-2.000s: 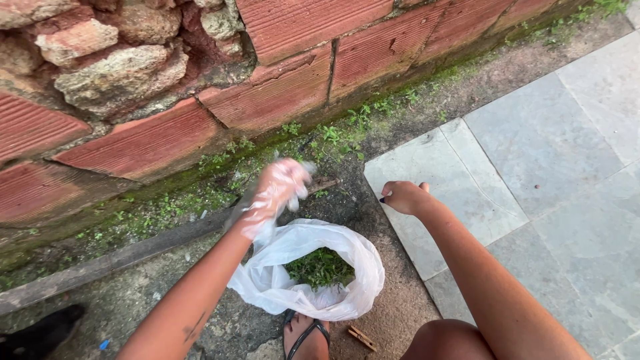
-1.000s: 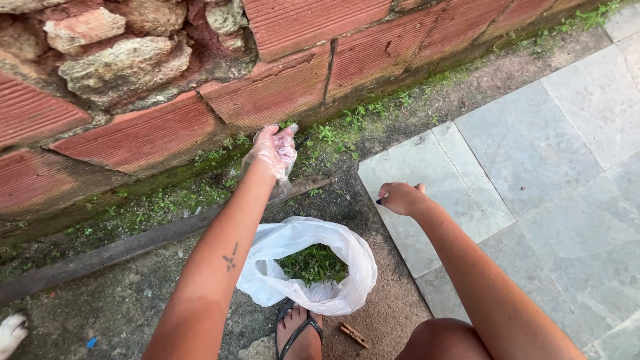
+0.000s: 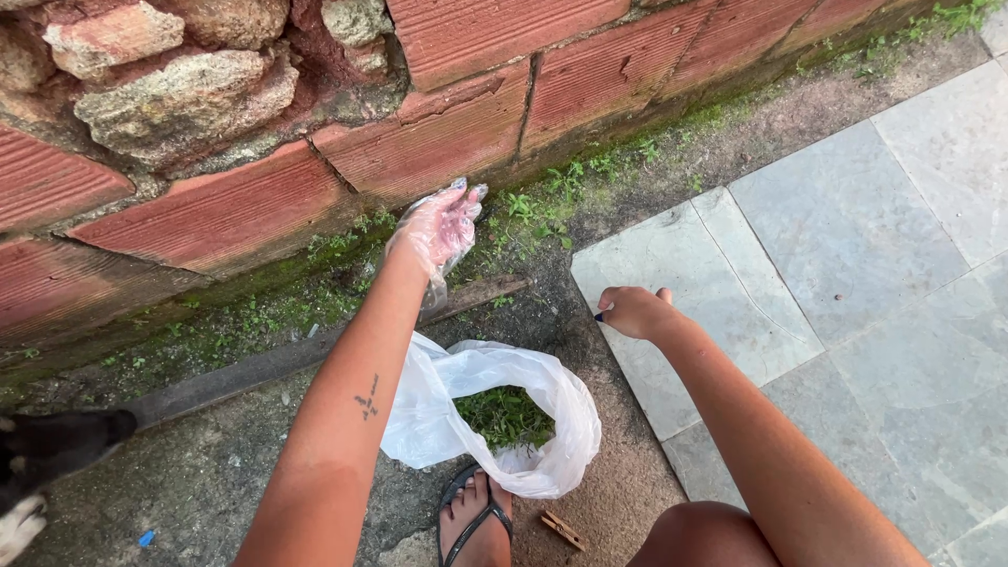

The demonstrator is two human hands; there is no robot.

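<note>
My left hand (image 3: 447, 222), in a clear plastic glove, is at the foot of the brick wall, palm partly turned up. Its fingertips are beside small green weeds (image 3: 524, 206); whether it holds any cannot be told. Over the corner of the grey stone tiles hangs my right hand (image 3: 636, 313), bare and loosely curled, with dark nail polish showing; its palm side is hidden. Between my forearms a white plastic bag (image 3: 579, 441) stands wide at the mouth, with pulled green weeds (image 3: 508, 417) inside.
A red hollow-brick wall (image 3: 441, 134) with exposed stones runs across the top. Along its base lies a wooden strip (image 3: 236, 386). A black-and-white dog (image 3: 55, 449) is at the lower left. By my sandalled foot (image 3: 476, 520) lie a wooden clothespin (image 3: 562, 530) and, farther left, a blue scrap (image 3: 146, 539).
My left hand, blurred two seconds ago, is now at the wall's base, palm more upturned than one second ago. The dog's dark head has come into view at the left. My right hand has barely moved.
</note>
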